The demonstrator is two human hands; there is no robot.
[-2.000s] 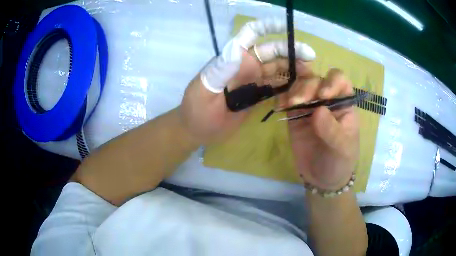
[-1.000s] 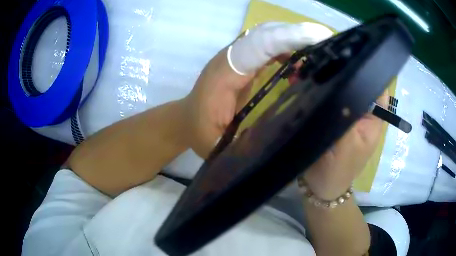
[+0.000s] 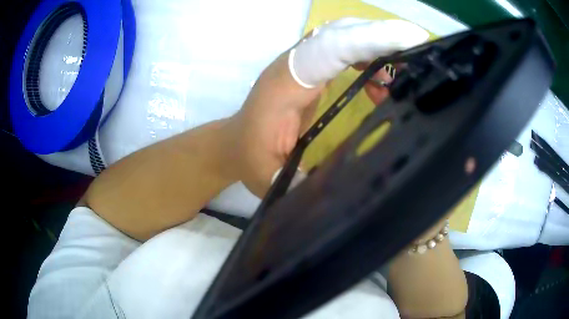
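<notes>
A black phone middle frame looms large and tilted close to the camera, running from lower left to upper right. My left hand holds its far edge, with a white finger cot reaching along the upper end by the camera holes. My right hand is mostly hidden behind the phone frame; only its lower edge and beaded wrist show. The grey end of the tweezers sticks out past the phone frame on the right, in line with that hand; the grip itself is hidden.
A blue tape reel lies at the left, with an adhesive strip running down from it. A yellow backing sheet lies behind the phone frame. Black strips lie at the far right on the plastic-wrapped bench.
Two seconds ago the phone frame looked thin and far, with the tweezers in my right hand in view. It has since turned close to the camera, shifted slightly right in the last second, and covers that hand.
</notes>
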